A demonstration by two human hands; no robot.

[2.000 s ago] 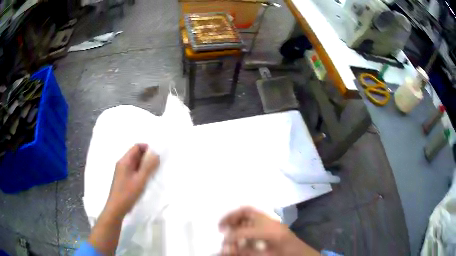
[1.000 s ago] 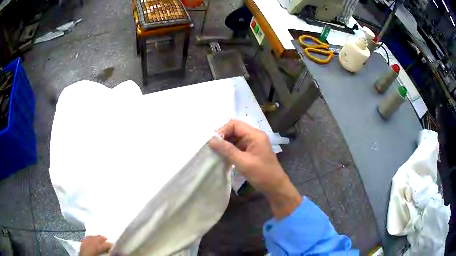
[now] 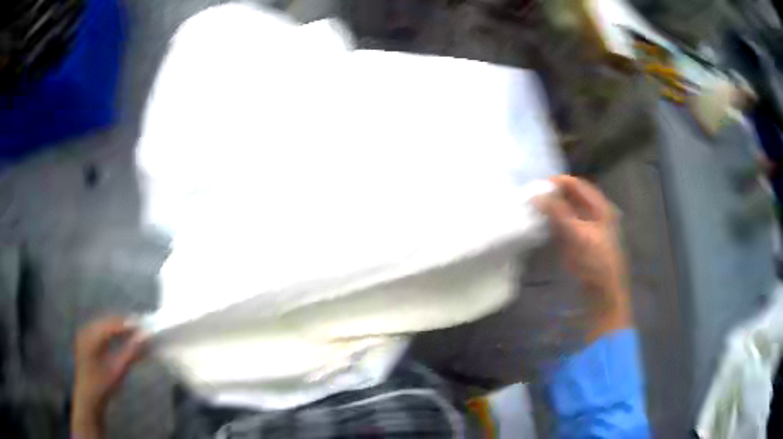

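Note:
A large white garment (image 3: 343, 189), overexposed and blurred, is stretched between my hands over the stand and my lap. My left hand (image 3: 107, 356) pinches its edge at the lower left. My right hand (image 3: 588, 244) holds the other end of the edge at the right, higher up. Below the taut edge hang cream-tinted folds (image 3: 421, 300) of the cloth. The stand's top is hidden or cannot be told from the white cloth. A plaid apron (image 3: 352, 418) with white piping shows below the garment.
A blue crate (image 3: 73, 107) stands at the upper left. On the right, a grey worktable (image 3: 721, 231) holds yellow-orange scissors (image 3: 661, 73), a cream container (image 3: 717, 105) and a crumpled white garment (image 3: 743, 373). The whole view is motion-blurred.
The view has shifted down and left. My right hand has drawn its end of the edge out to the right, so the edge is now stretched wide. My left hand is more fully visible.

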